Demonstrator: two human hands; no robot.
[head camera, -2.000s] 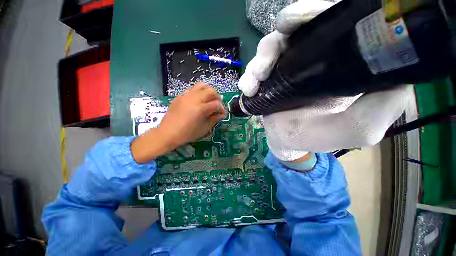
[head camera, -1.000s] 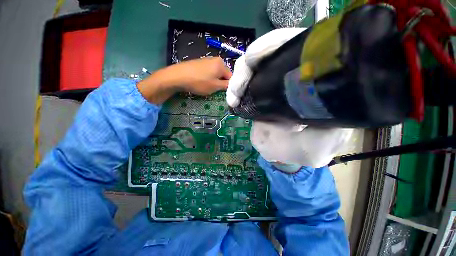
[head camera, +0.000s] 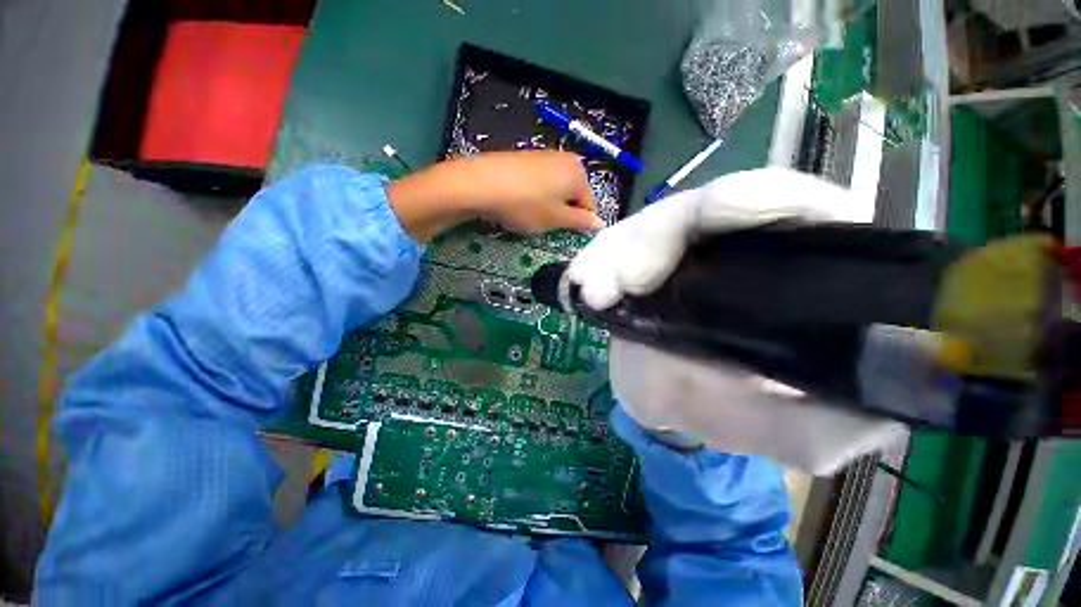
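Observation:
A green circuit board (head camera: 474, 356) lies solder side up in front of me. My right hand (head camera: 664, 273), in a white knit glove, grips a thick black electric screwdriver (head camera: 794, 311) with a yellow band; its nose is over the board's upper middle. My bare left hand (head camera: 522, 192) is over the near edge of the black screw tray (head camera: 465, 89), just above the board, fingers pointing down together. Its fingertips are at the silvery screws (head camera: 607, 196); whether it holds one cannot be seen.
A blue marker (head camera: 587, 134) lies in the tray; a white pen with blue cap (head camera: 688, 168) lies beside it. A clear bag of silvery pieces (head camera: 723, 83) is behind. A red-lined black bin (head camera: 219, 95) stands left, conveyor rails (head camera: 859, 522) right.
My left hand has moved from over the board to the tray's near edge. The screwdriver has swung round to lie more level. The view has shifted and turned, showing the white pen.

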